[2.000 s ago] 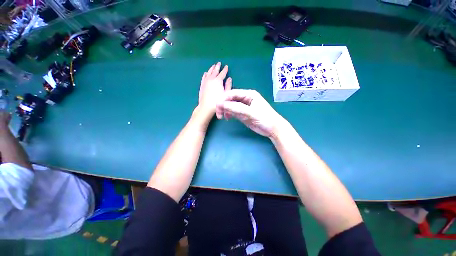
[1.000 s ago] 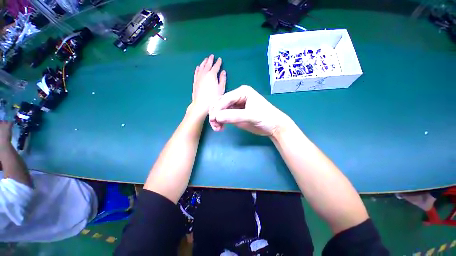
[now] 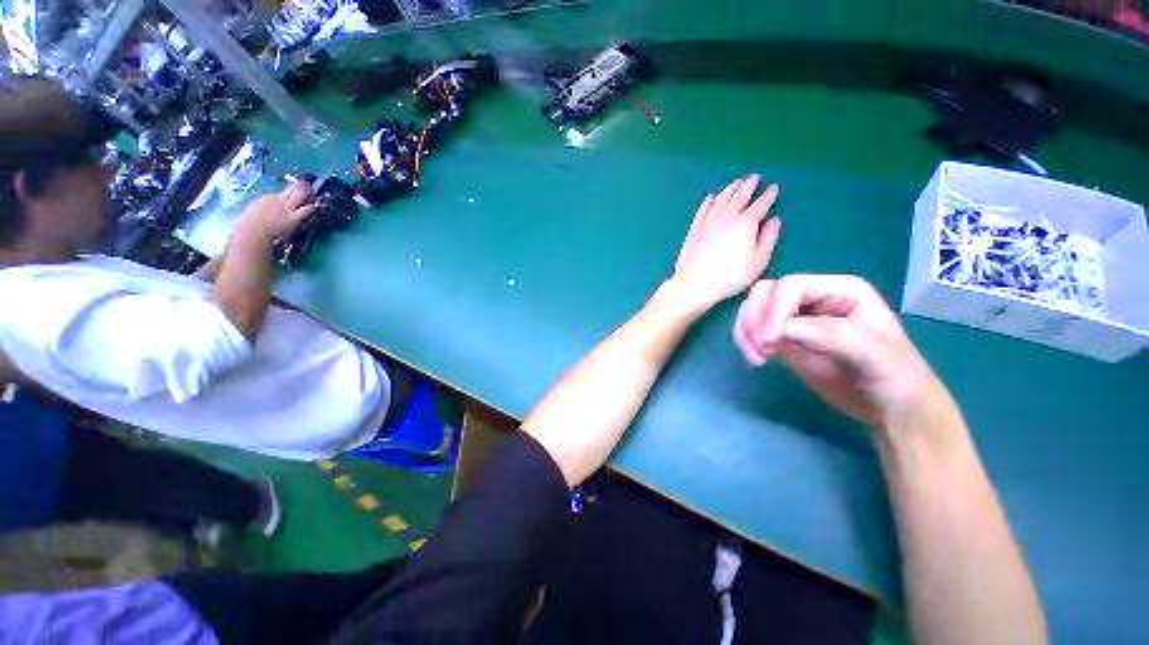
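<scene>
My left hand (image 3: 728, 246) lies palm down on the green bench (image 3: 605, 258), fingers spread, holding nothing. My right hand (image 3: 832, 334) is raised just to its right, fingers curled with thumb and fingertips close together. Whether something tiny is between those fingertips cannot be told. The white parts box (image 3: 1036, 321), with small dark and white parts in it, stands right of my right hand. A half-assembled device (image 3: 592, 83) with an open housing lies beyond my left hand, a thin red wire beside it.
Another dark unit (image 3: 995, 111) lies at the far right. Several black units with wires (image 3: 393, 154) lie along the left. A person in a white top (image 3: 189, 353) sits at the left with a hand on one unit (image 3: 330, 208). Small white specks lie on the bench.
The view has turned left, so the bench, box and hands appear further right and more of the neighbouring person shows. My right hand has moved off my left wrist, leaving a small gap.
</scene>
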